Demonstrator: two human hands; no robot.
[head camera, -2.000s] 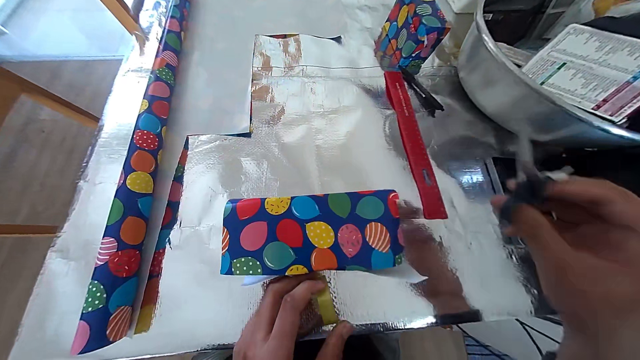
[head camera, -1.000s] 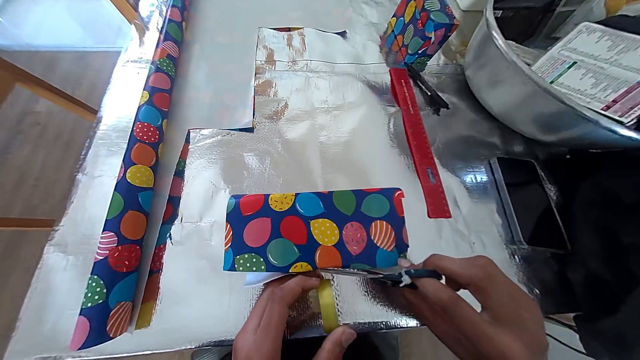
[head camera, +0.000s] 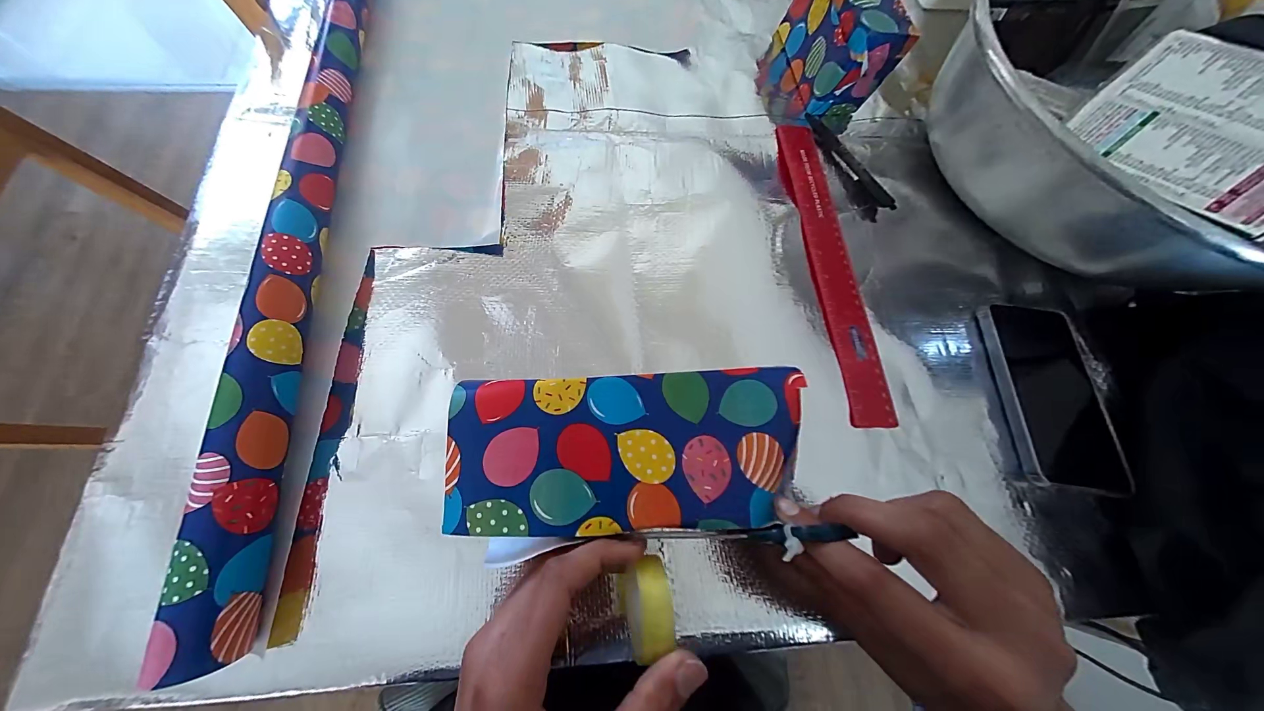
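Observation:
Balloon-print wrapping paper (head camera: 622, 449), folded into a flat rectangle, lies near the table's front edge. My left hand (head camera: 553, 632) is at its lower edge, with a roll of yellow-rimmed adhesive tape (head camera: 652, 609) between finger and thumb. Dark-handled scissors (head camera: 770, 534) are in my right hand (head camera: 938, 592), their blades lying along the paper's lower edge, looking closed or nearly so. A white flap (head camera: 523, 550) shows under that edge at the left. The roll of balloon-print wrapping paper (head camera: 262, 434) lies at the left, beside a larger cut sheet with its pale back (head camera: 425, 128) up.
A red ruler (head camera: 839, 296) lies right of centre, below a balloon-print wrapped item (head camera: 839, 54) and a black pen-like object (head camera: 851, 168). A large metal bowl (head camera: 1047, 197) holding a printed card is at upper right. A phone (head camera: 1059, 395) and black cloth (head camera: 1205, 444) are at right.
My right hand has come in from the right with the scissors, which now lie along the folded paper's lower edge. My left hand has stayed at that edge with the tape.

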